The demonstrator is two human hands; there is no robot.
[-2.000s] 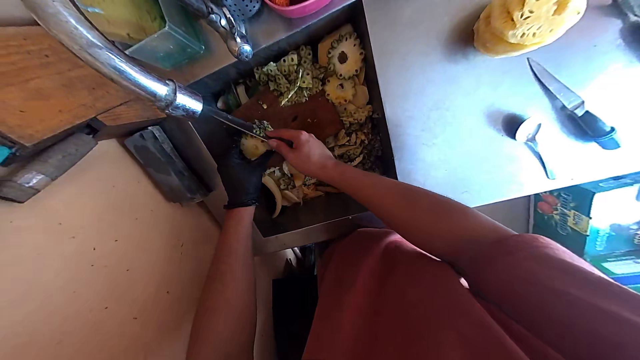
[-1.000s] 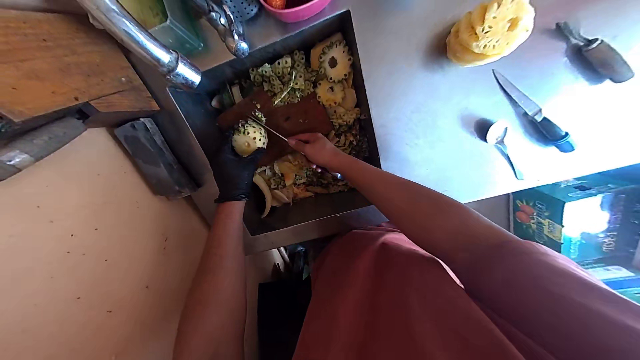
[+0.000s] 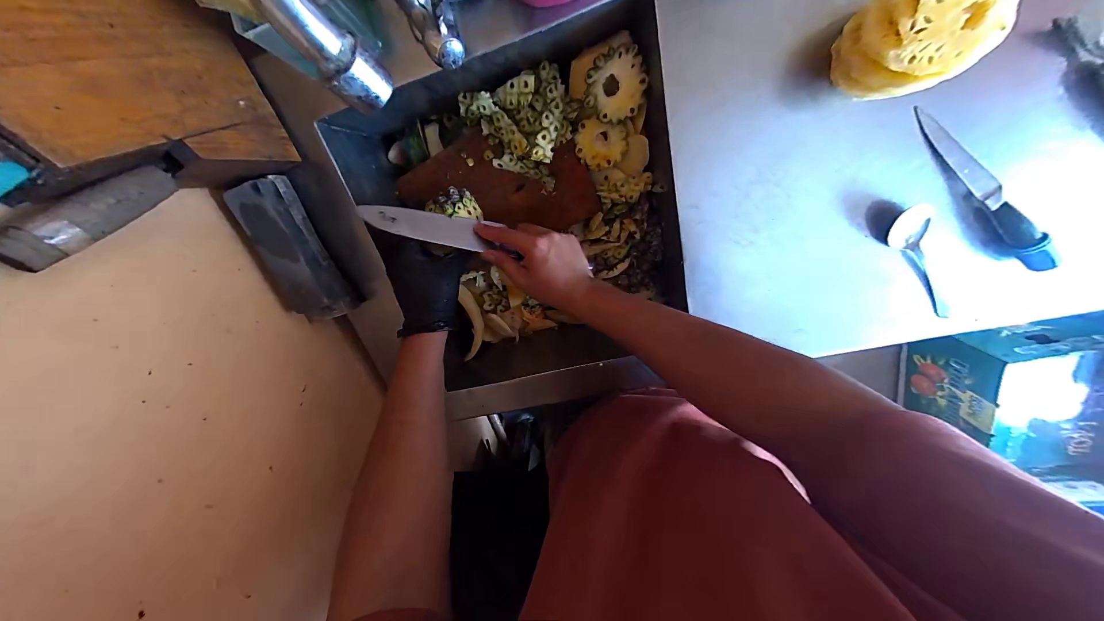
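In a black glove, my left hand [image 3: 424, 280] holds a partly peeled pineapple [image 3: 454, 205] low in the metal sink [image 3: 668, 172]. The knife blade hides much of the fruit. My bare right hand [image 3: 548, 263] grips a large kitchen knife [image 3: 423, 228], its broad blade lying across the pineapple and pointing left. Beneath them is a reddish-brown board [image 3: 552, 194]. Strips of pineapple rind [image 3: 526, 112] lie on and behind it, and round end slices [image 3: 616, 84] sit in the sink's far right corner. More peelings lie near the front wall.
The faucet [image 3: 349, 73] hangs over the sink's back left corner. On the steel counter [image 3: 750, 224] at right are peeled pineapple [image 3: 927, 43], a small knife [image 3: 983, 185] and a spoon [image 3: 914, 250]. A dark block [image 3: 289, 246] lies left of the sink. A printed carton [image 3: 992, 379] stands below the counter.
The large knife has turned from a slant beside the pineapple to lying flat across it, with its broad side showing. Both hands stay in the sink. The view has shifted somewhat.
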